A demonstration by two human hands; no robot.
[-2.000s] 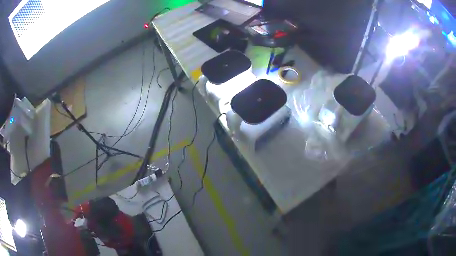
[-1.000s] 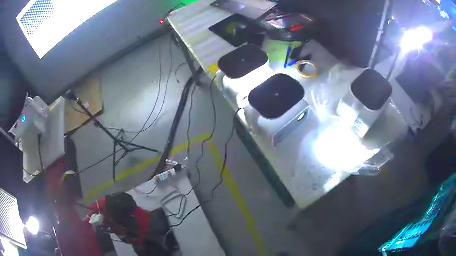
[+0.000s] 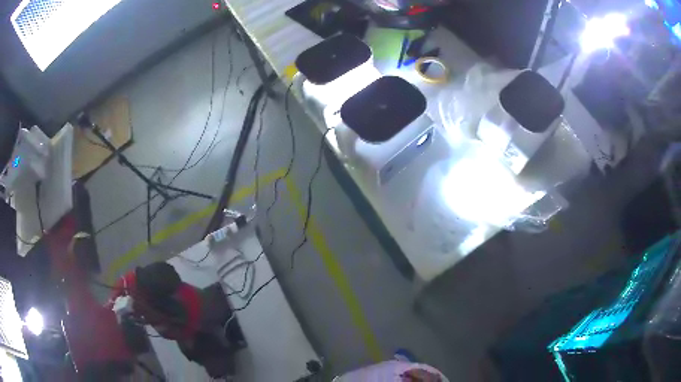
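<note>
Neither of my hands can be made out. Two white rounded projectors with black tops stand close together on the long white bench (image 3: 407, 220): a far one (image 3: 334, 58) and a nearer one (image 3: 384, 108), which has a small lens-like port on its side. A third projector (image 3: 531, 101) stands to the right, beside crinkled clear plastic (image 3: 539, 213). Very bright glare covers the bench between them. A white rounded shape with a reddish patch (image 3: 392, 371) is cut off by the bottom edge; I cannot tell what it is.
A red rig (image 3: 84, 306) stands lower left on a white floor plate (image 3: 280, 328); a white unit (image 3: 28, 160) is on its platform. A black tripod (image 3: 157, 190) and trailing cables lie between rig and bench. A teal crate (image 3: 616, 313) is lower right.
The view has shifted, so the bench sits higher in the picture. Strong glare has come up on the bench near the nearer projector. The white shape has entered at the bottom edge.
</note>
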